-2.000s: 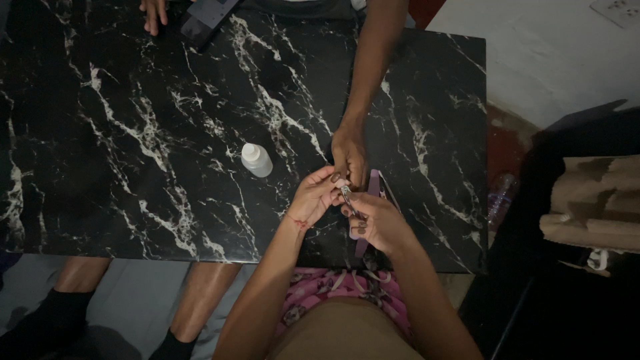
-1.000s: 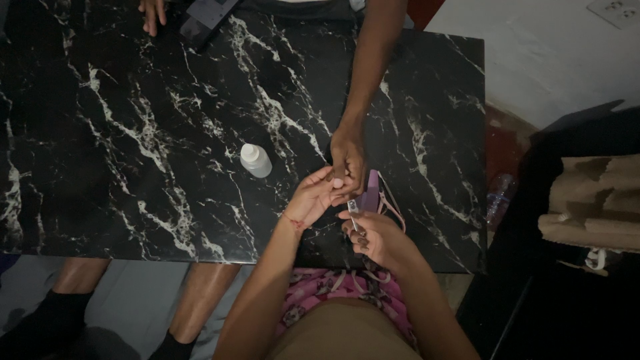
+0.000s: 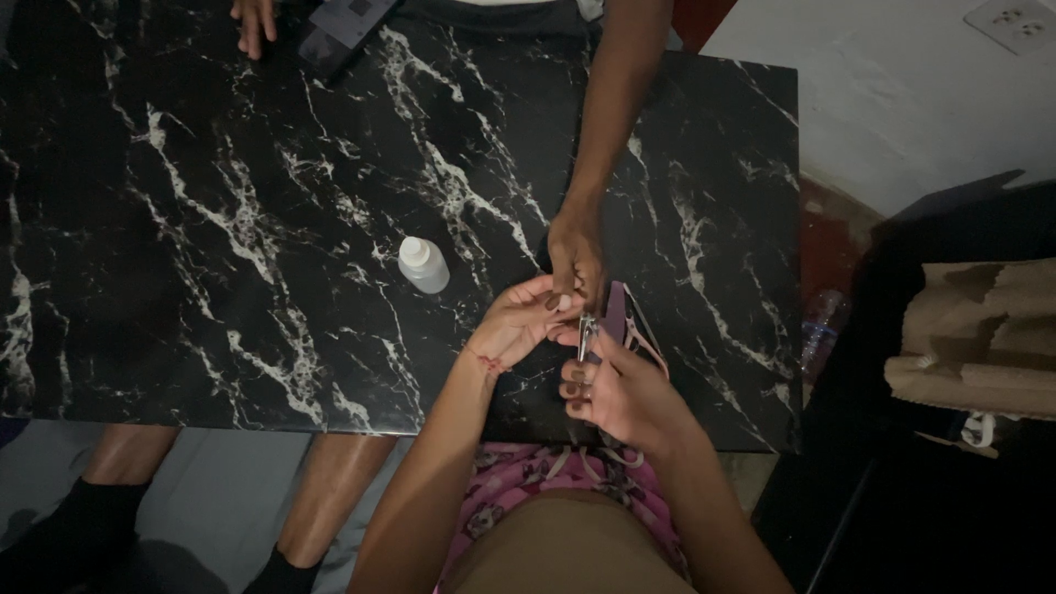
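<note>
My left hand [image 3: 513, 326], with a thin red bracelet at its wrist, holds the fingers of another person's hand [image 3: 576, 247], which reaches down from the top of the view. A metal nail clipper [image 3: 586, 337] is between the thumb and fingers of my right hand [image 3: 620, 384]; its head is close to the other person's fingertips. Whether the clipper touches a nail cannot be told. Just right of the hands, a purple flat item [image 3: 615, 312] with light straps or cords lies on the table, partly hidden by my right hand. Left of my left hand stands a white-capped plastic bottle [image 3: 424, 266].
The black marble-patterned table [image 3: 330, 206] spans the view. At its far side are a dark phone-like device [image 3: 346, 31] and the other person's second hand [image 3: 254, 25]. Legs in black socks show below the left edge. Brown fabric or paper [image 3: 973, 338] lies at right, near a clear plastic bottle [image 3: 823, 326].
My right hand with the clipper moved down from the other person's fingers, then came back up near them. My left hand keeps its hold, and the white-capped bottle stays in place.
</note>
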